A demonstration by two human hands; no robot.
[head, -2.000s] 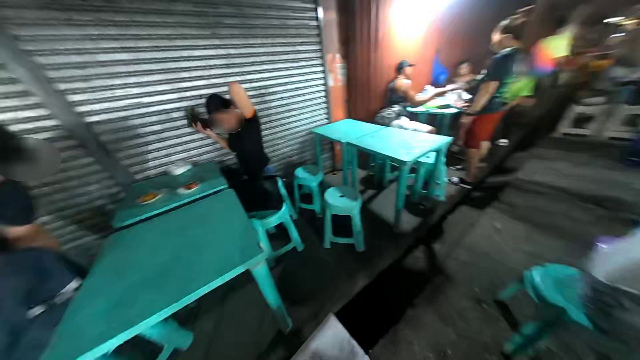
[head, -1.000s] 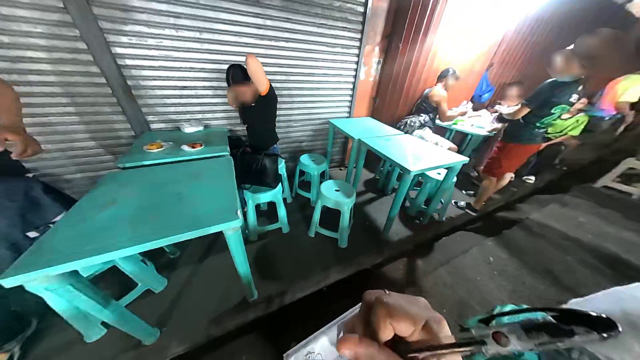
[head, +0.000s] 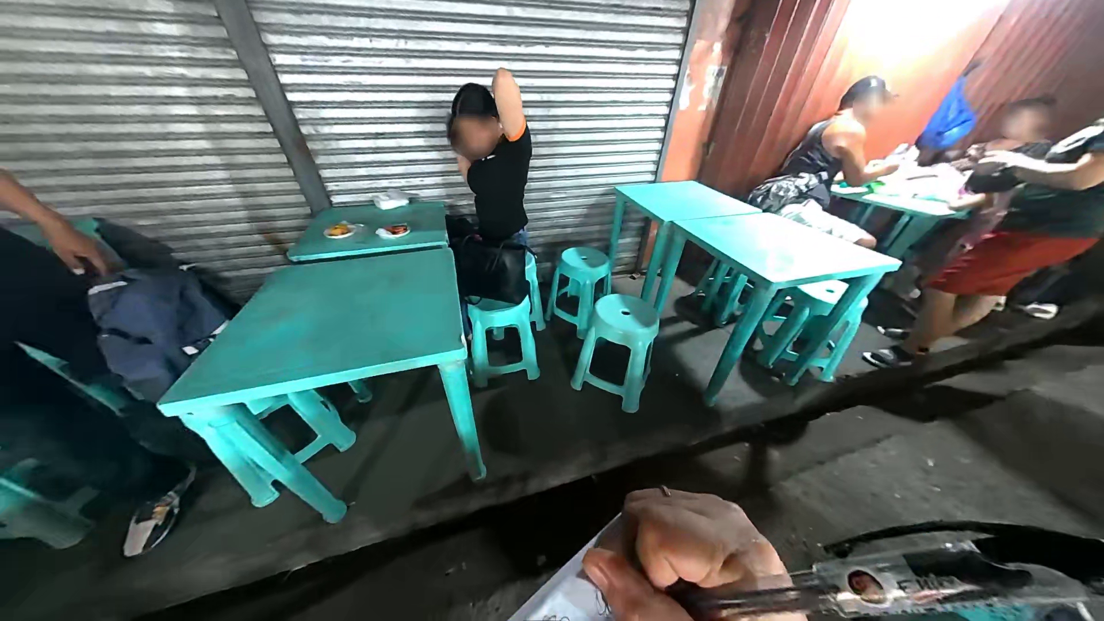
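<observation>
My right hand [head: 690,552] is at the bottom centre, its fingers curled around the narrow end of a clear plastic object [head: 927,586] with dark edges and a dark round rim, which reaches to the lower right corner. What this object is, I cannot tell. A white sheet of paper [head: 565,586] with some marks on it shows beside and under the thumb; whether the hand grips it too is unclear. My left hand is out of view.
Turquoise plastic tables [head: 328,319] and stools [head: 617,328] stand along a metal shutter [head: 483,43]. Two small plates of food [head: 339,230] rest on the rear table. A seated person [head: 504,172] has raised arms; other people are at left and right. A dark kerb gap [head: 535,517] crosses the ground.
My right hand, not visible two seconds ago, came into view with the paper and the clear plastic object. The view has swung right and then left, showing more of the person at left.
</observation>
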